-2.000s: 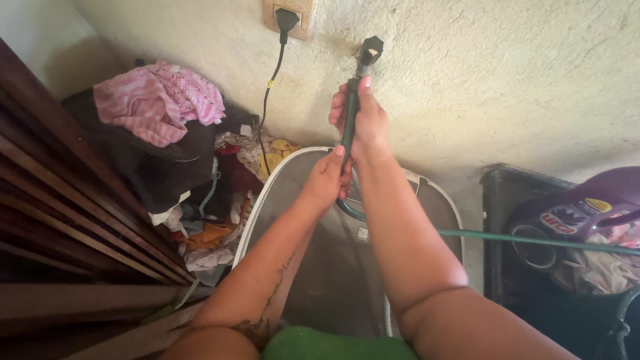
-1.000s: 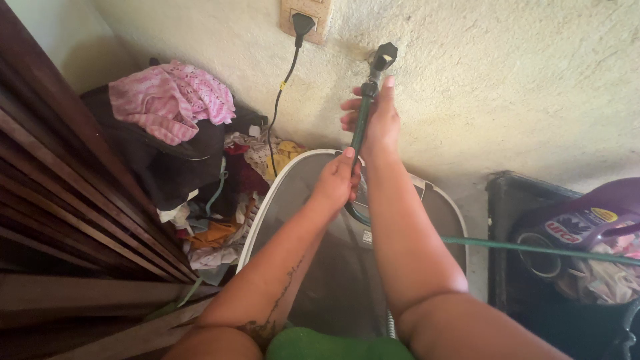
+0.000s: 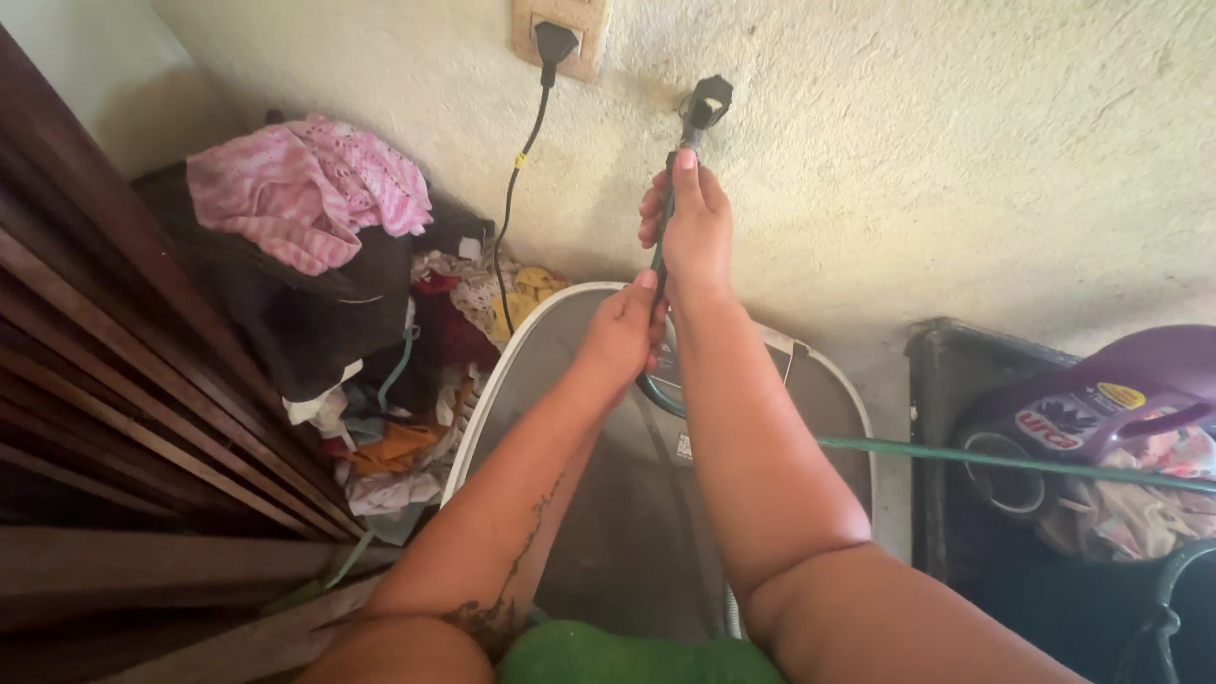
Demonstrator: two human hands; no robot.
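A green hose (image 3: 893,448) rises from the right, bends over a grey lidded appliance with a white rim (image 3: 608,494), and runs up to a wall tap with a dark handle (image 3: 707,106). My right hand (image 3: 693,223) is wrapped around the hose's upper end, just below the tap, with the thumb up along it. Lower down, my left hand (image 3: 622,328) grips the same hose above the appliance's lid. Whether the hose end is fixed to the tap is hidden by my fingers.
A black plug (image 3: 555,43) with its cord is in the wall outlet. Piled clothes with a pink cloth (image 3: 304,190) lie left, beside dark wooden slats (image 3: 142,380). At right, a purple detergent bottle (image 3: 1092,408) and cloths sit in a black container (image 3: 926,418).
My right hand's fingers, spread apart beside the hose a second ago, are now closed around it near the tap. My left hand stays on the hose below.
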